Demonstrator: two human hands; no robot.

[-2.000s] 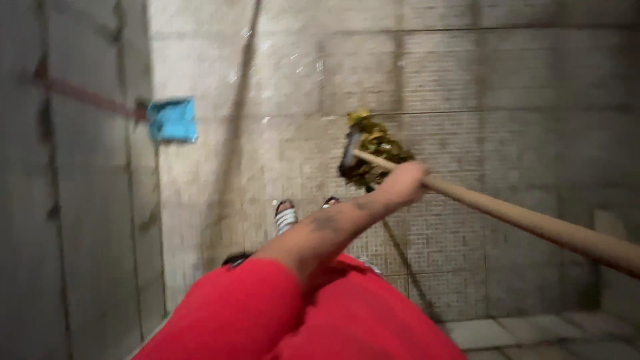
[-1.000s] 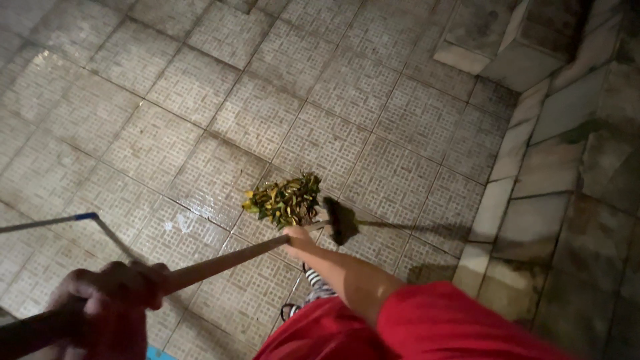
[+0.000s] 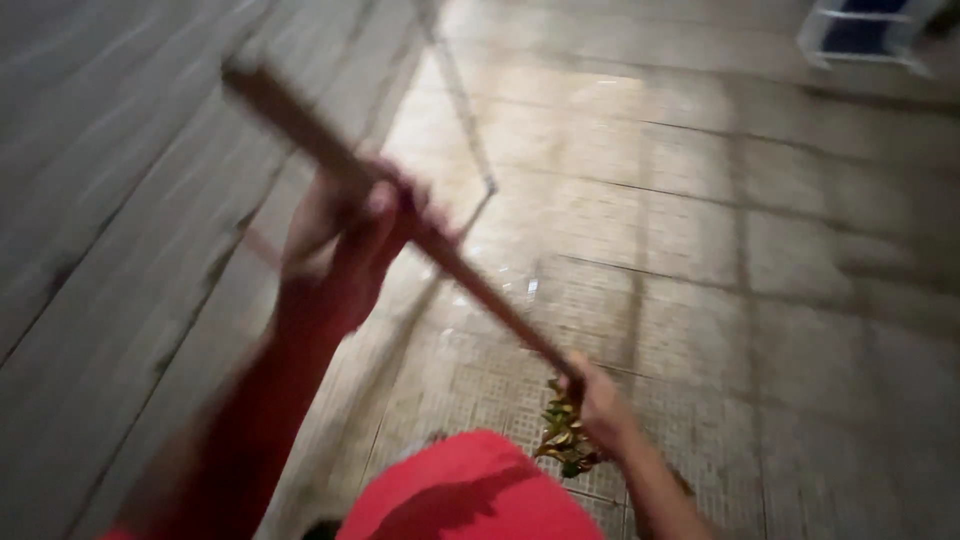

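Observation:
A long wooden broom handle (image 3: 487, 296) slants across the view, its free end at upper left. My left hand (image 3: 375, 217) is wrapped around its upper part, blurred by motion. Lower down, my right hand (image 3: 596, 401) grips the same handle. Beside and partly behind my right hand, a heap of green and yellow leaves (image 3: 561, 435) lies on the tiled floor. The broom's head is hidden from view.
A tiled wall (image 3: 150, 165) runs along the left. A thin pole (image 3: 461, 112) stretches at top centre over the tiled floor (image 3: 690, 247). At the upper right stands a white-framed object with dark blue fabric (image 3: 866, 34).
The view has swung round strongly. My left hand, on the handle at lower left one second ago, now shows higher up with the handle's end raised. Both hands still hold the handle.

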